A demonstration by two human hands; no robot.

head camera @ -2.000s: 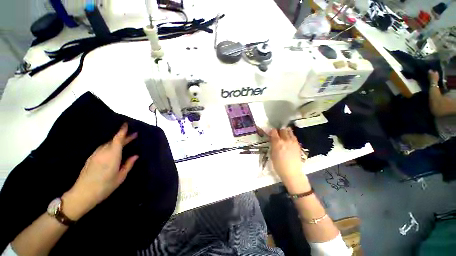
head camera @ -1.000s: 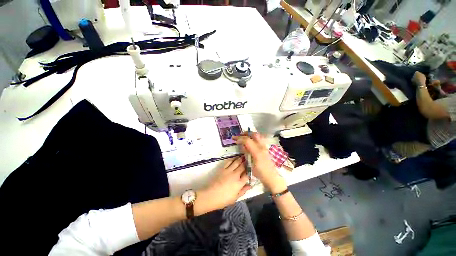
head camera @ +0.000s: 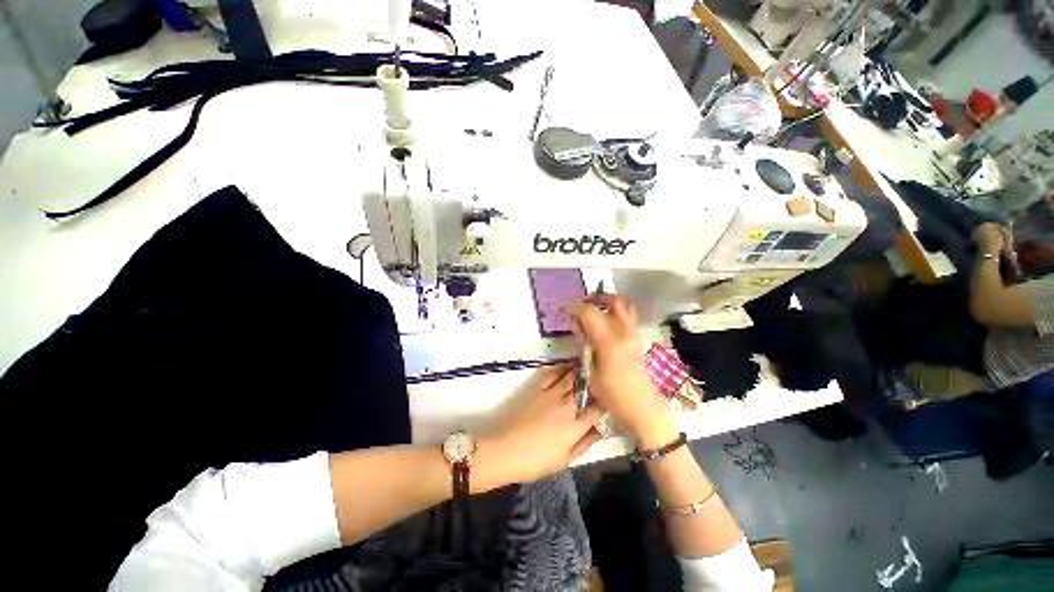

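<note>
The purple phone (head camera: 557, 298) lies under the machine arm. My right hand (head camera: 616, 347) is at its lower right corner, with a fingertip at its edge. The right hand holds a slim metallic tool, perhaps thread snips (head camera: 585, 379), pointing down toward my left hand. My left hand (head camera: 546, 426) lies palm down at the table's front, just left of and below the right hand; what its fingertips touch is unclear. A narrow dark strip (head camera: 491, 369) runs along the table to the left fingers. Black cloth (head camera: 231, 370) lies at the left, with neither hand on it.
The white brother machine (head camera: 497, 231) stands behind the hands, its needle area (head camera: 425, 303) lit. A pink checked cloth (head camera: 667, 370) and black scraps (head camera: 722, 361) lie right. Long black ribbons (head camera: 289, 72) lie back left. Another person's arm (head camera: 994, 289) is at far right.
My left hand has left the black cloth and come over beside the right hand. The right hand has lifted the slim tool and moved to the phone, whose lit picture is now plain purple.
</note>
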